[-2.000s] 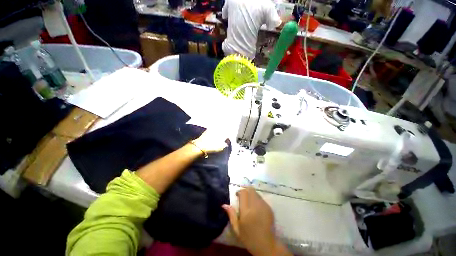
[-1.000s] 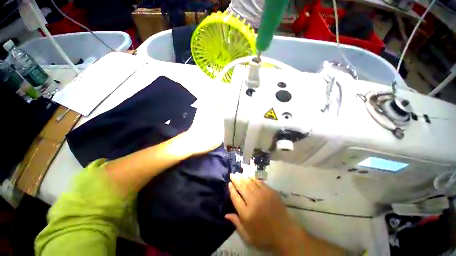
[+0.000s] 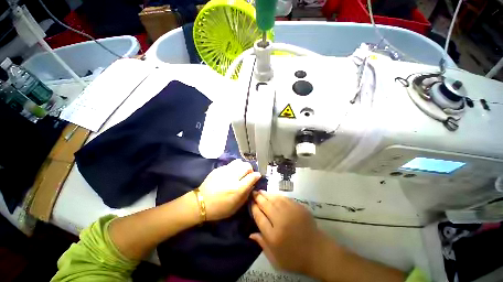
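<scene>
A dark navy garment piece (image 3: pixel 209 248) lies left of the needle and hangs over the table's front edge. A flat navy cut panel (image 3: pixel 143 129) extends from it to the back left. My left hand (image 3: pixel 223 190), with a gold bracelet, pinches the cloth just in front of the presser foot. My right hand (image 3: pixel 284 231) is beside it, its fingertips on the cloth edge. The white sewing machine (image 3: pixel 353 126) stands over the cloth; its needle is hidden behind the head and fingers. The oval sewing lamp (image 3: pixel 216 129) shines left of the needle.
A yellow-green fan (image 3: pixel 223 36) and pale blue tubs (image 3: pixel 331 38) stand behind the machine. White paper (image 3: pixel 107 93), brown cardboard (image 3: pixel 52 179) and plastic bottles (image 3: pixel 27 82) are at the left. An accessory tray with dark scraps (image 3: pixel 477 248) is at the lower right.
My left hand has drawn back from beside the needle and now pinches the cloth near my right fingertips. My right hand has moved up to the cloth edge. The view has moved closer to the machine.
</scene>
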